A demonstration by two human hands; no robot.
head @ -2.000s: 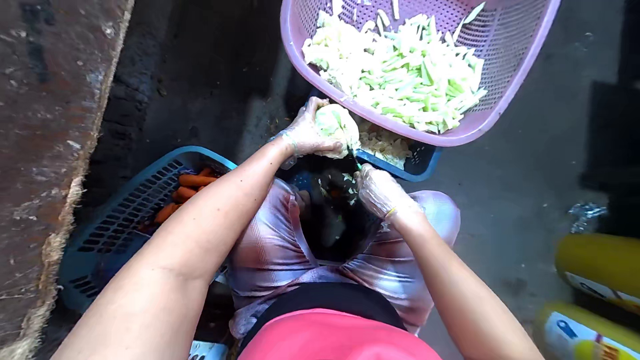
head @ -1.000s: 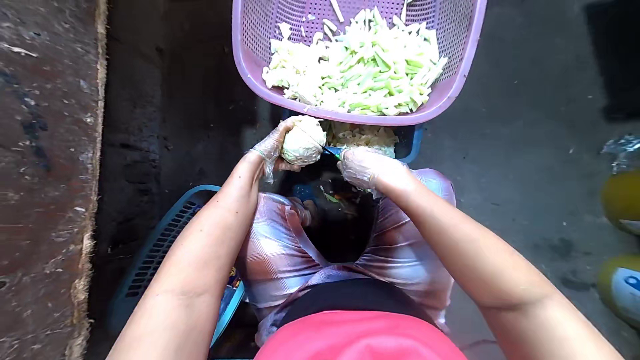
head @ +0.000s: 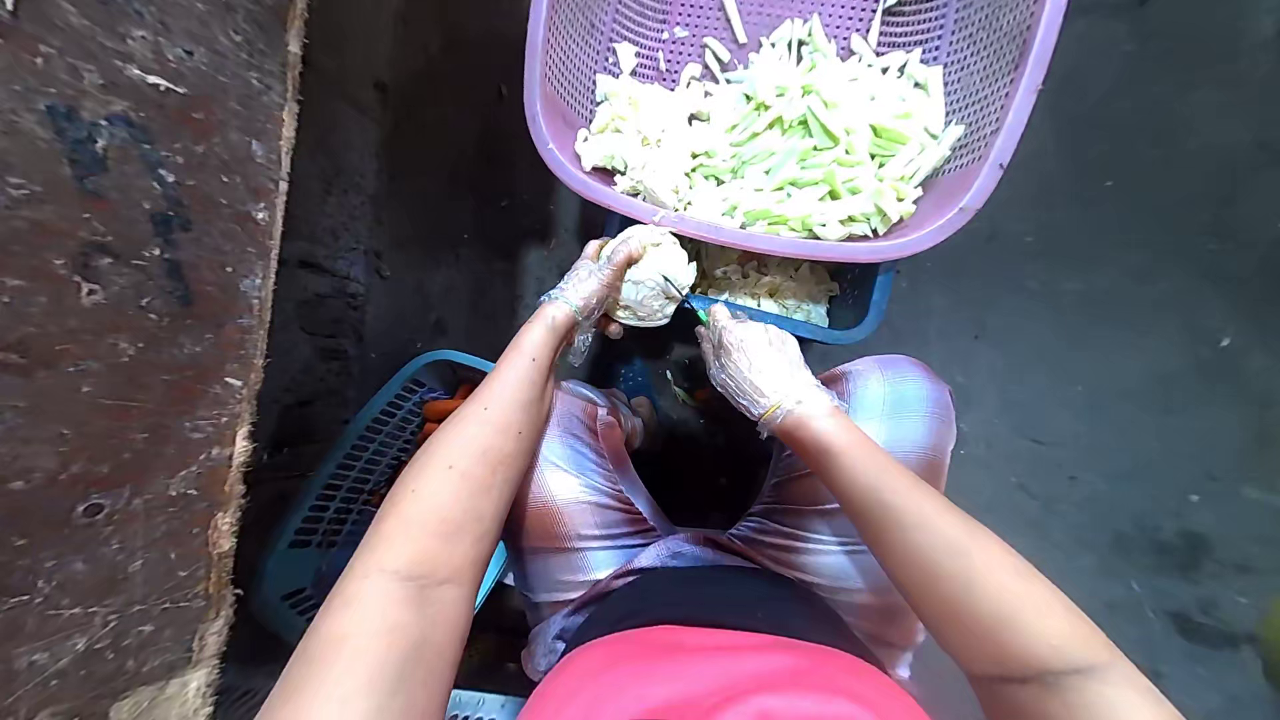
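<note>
My left hand (head: 592,285), in a clear plastic glove, holds a pale round cabbage head (head: 652,277) over the gap between my knees. In my gloved right hand (head: 750,362) is a small knife (head: 690,303) with a green handle; its dark blade meets the cabbage's right side. Just beyond both hands stands a purple plastic basket (head: 905,243) with cut pale-green vegetable strips (head: 815,140) and whitish pieces at its left. Partly under that basket, a blue plastic basket (head: 860,325) holds chopped pale leaves (head: 770,285).
At my left is a teal plastic basket (head: 345,475) with carrots (head: 440,409), partly hidden by my left arm. A worn brown wooden board (head: 120,400) with a rough edge runs along the far left. Dark floor (head: 1110,330) shows at right.
The cabbage has turned in my left hand, showing a paler side than two seconds ago. The knife remains in my right hand. The view has shifted sideways.
</note>
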